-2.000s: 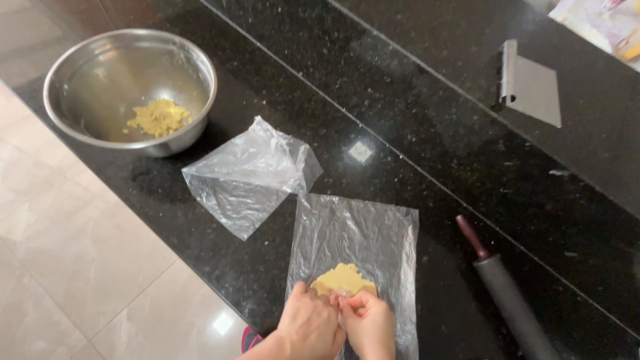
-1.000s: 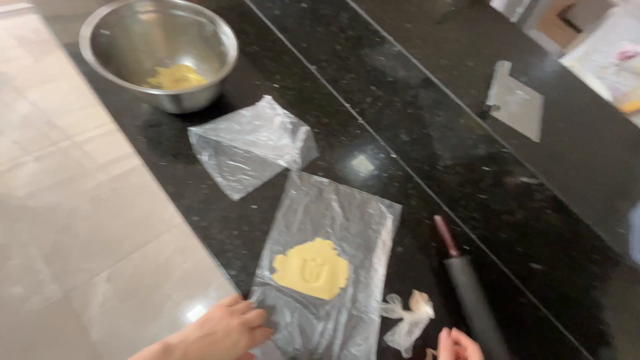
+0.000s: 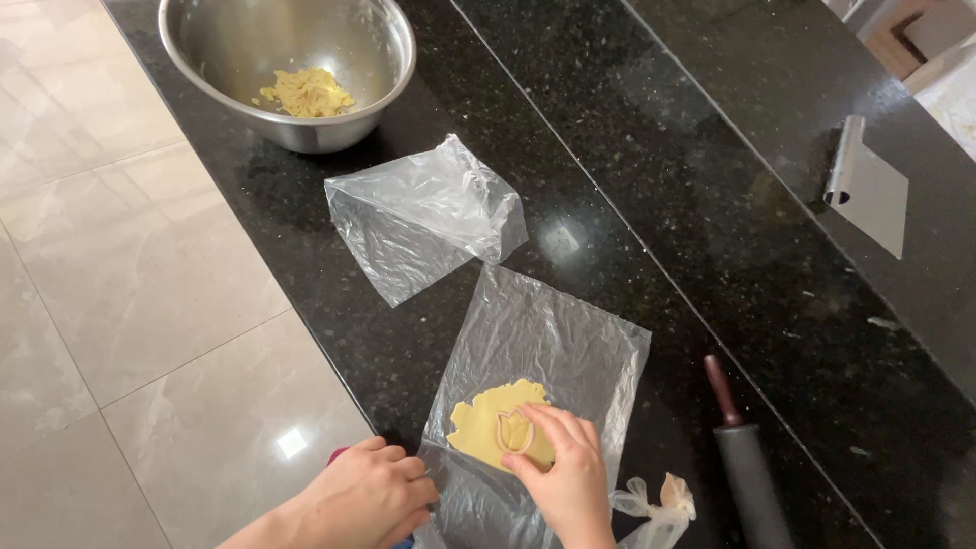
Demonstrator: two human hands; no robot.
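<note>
A flattened piece of yellow dough (image 3: 480,427) with ragged edges lies on a clear plastic sheet (image 3: 564,335). My right hand (image 3: 568,473) holds a thin, tulip-shaped cookie cutter (image 3: 499,435) by its rim, between thumb and fingers, on the dough. At the counter's edge, my left hand (image 3: 374,488) rests with curled fingers by the sheet's left side; whether it grips the plastic cannot be seen. Just right of my right hand lies a crumpled small plastic bag (image 3: 659,526) with something pale orange inside.
A steel mixing bowl (image 3: 328,137) with crumbly yellow dough (image 3: 309,93) stands at the upper left. Another plastic sheet (image 3: 419,221) lies between bowl and work. On the right are a rolling pin (image 3: 751,480) and a metal dough scraper (image 3: 873,191). The counter's edge (image 3: 290,297) borders the tiled floor.
One second ago my right hand was off the dough, near the small bag, and the dough bore a shaped imprint. Now that hand is over the dough with the cutter.
</note>
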